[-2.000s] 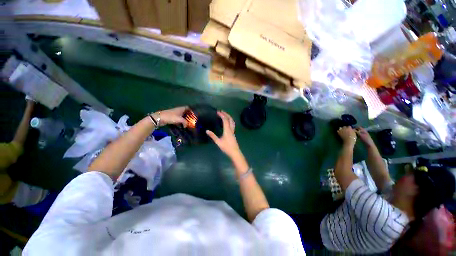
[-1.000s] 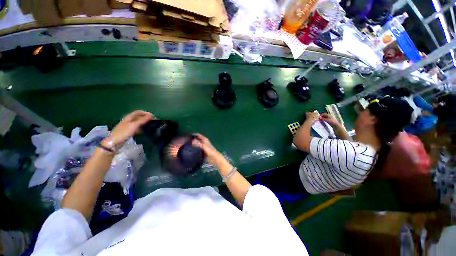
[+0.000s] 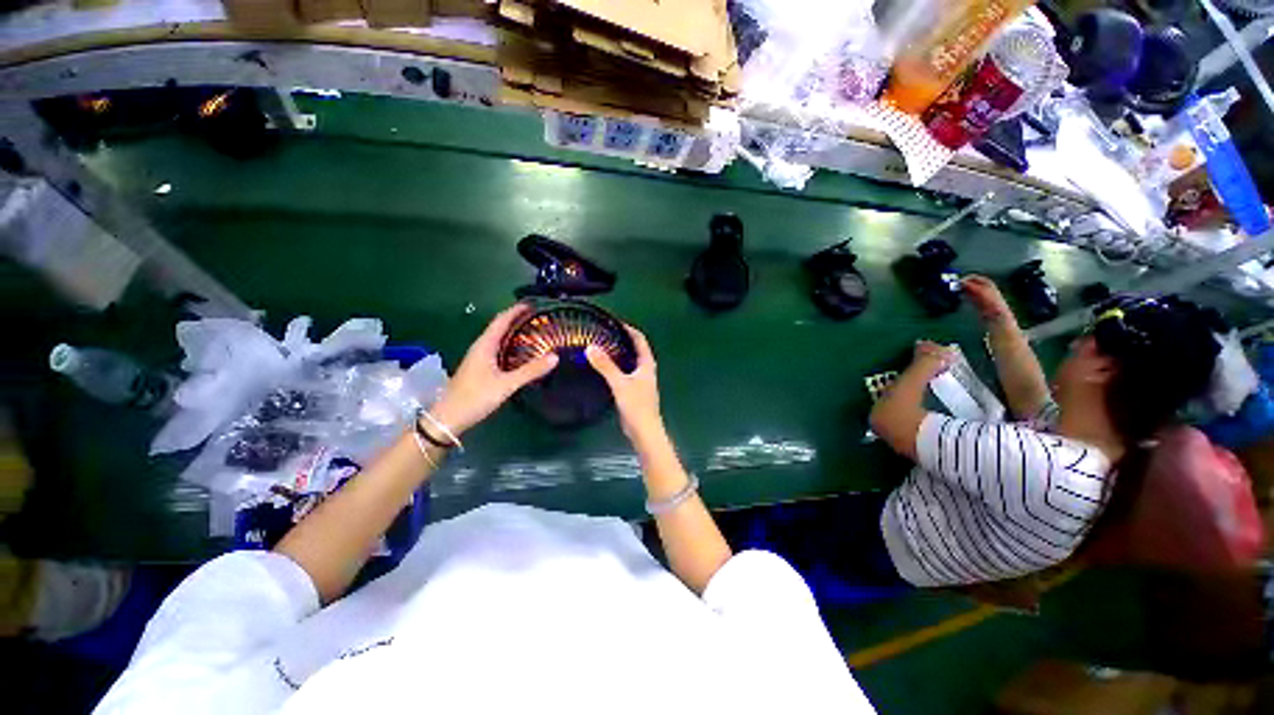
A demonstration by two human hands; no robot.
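Observation:
A round black fan head (image 3: 570,333) with orange glints between its thin spokes is between my two hands, just in front of me over the green belt. My left hand (image 3: 489,366) grips its left side, thumb on the front. My right hand (image 3: 626,374) grips its right side, thumb also on the front. A dark round part shows under the thumbs; whether it is joined to the grille I cannot tell. A black base (image 3: 563,266) lies on the belt just beyond the fan head; whether the two touch is unclear.
Black fans (image 3: 718,266) stand in a spaced row to the right on the conveyor belt (image 3: 377,231). Clear plastic bags (image 3: 287,405) lie on a blue bin at left, near a bottle (image 3: 112,374). A person in a striped shirt (image 3: 999,482) reaches to a fan. Flattened cartons (image 3: 629,42) lie on the shelf.
Both hands have moved closer together around the fan head, which now shows its orange-glinting spokes upward. My left hand has left the dark part, now lying beyond. The neighbour has reached to a fan.

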